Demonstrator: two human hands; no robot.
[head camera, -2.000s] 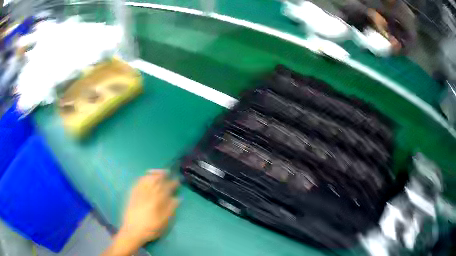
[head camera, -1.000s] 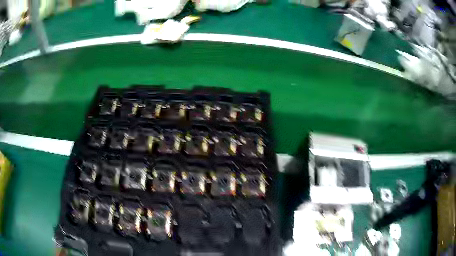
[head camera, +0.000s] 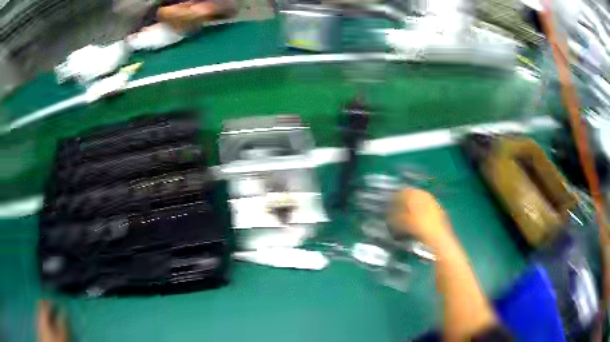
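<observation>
My right hand (head camera: 420, 217) reaches over a loose group of small pale parts (head camera: 378, 200) on the green bench; its fingers are blurred, and I cannot tell whether they hold one. My left hand (head camera: 52, 324) is cut off by the bottom edge at the far left, just below the tray, and only a blurred bit of it shows. The black blister tray stack (head camera: 134, 207) lies at the left; its pockets are blurred. The dark electric screwdriver (head camera: 351, 150) stands between the screw feeder and the small parts.
The grey-white screw feeder (head camera: 266, 143) stands right of the trays, with white cloth or paper (head camera: 284, 259) before it. A tan open box (head camera: 528, 190) and a blue bin (head camera: 532, 307) are at the right. A green conveyor (head camera: 267, 93) runs behind; another person's hand (head camera: 194, 13) shows beyond.
The view has swung right, so trays and feeder sit further left. My right hand has come into view over the small parts. The left hand, seen near the trays earlier, is now mostly cut off.
</observation>
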